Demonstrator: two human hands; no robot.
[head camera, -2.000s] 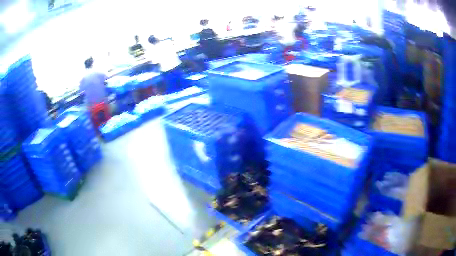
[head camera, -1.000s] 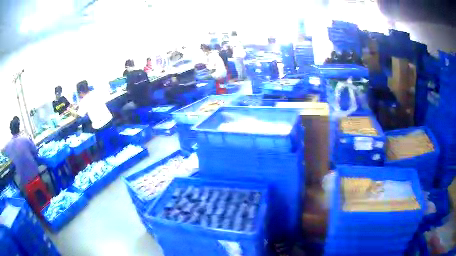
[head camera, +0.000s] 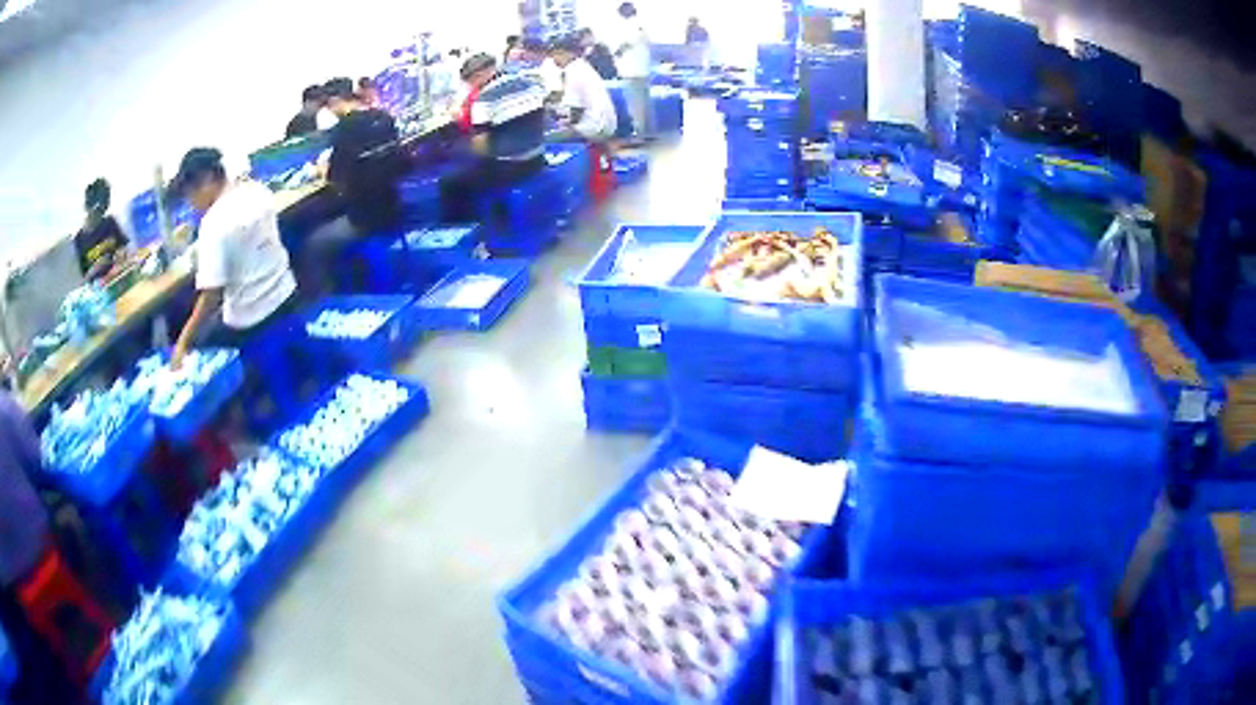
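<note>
Neither of my hands is in the picture. Nearest in front of me is a blue crate with rows of small pale pinkish parts and a white sheet on its far right corner. To its right a crate of dark grey parts is cut off by the bottom edge. Behind it stands a tall stack topped by a crate with a white liner sheet. Farther back, a crate holds brown, tan and white parts.
Crates of pale-blue parts lie on the floor at left, beside a red stool. People, one in a white shirt, sit along a long bench. A grey floor aisle runs between. Tall crate stacks stand at right.
The view has moved forward and turned right. The pinkish-part crate is now nearer and fully clear of the stack, and the dark-part crate has shifted to the lower right. No hands appear in any frame.
</note>
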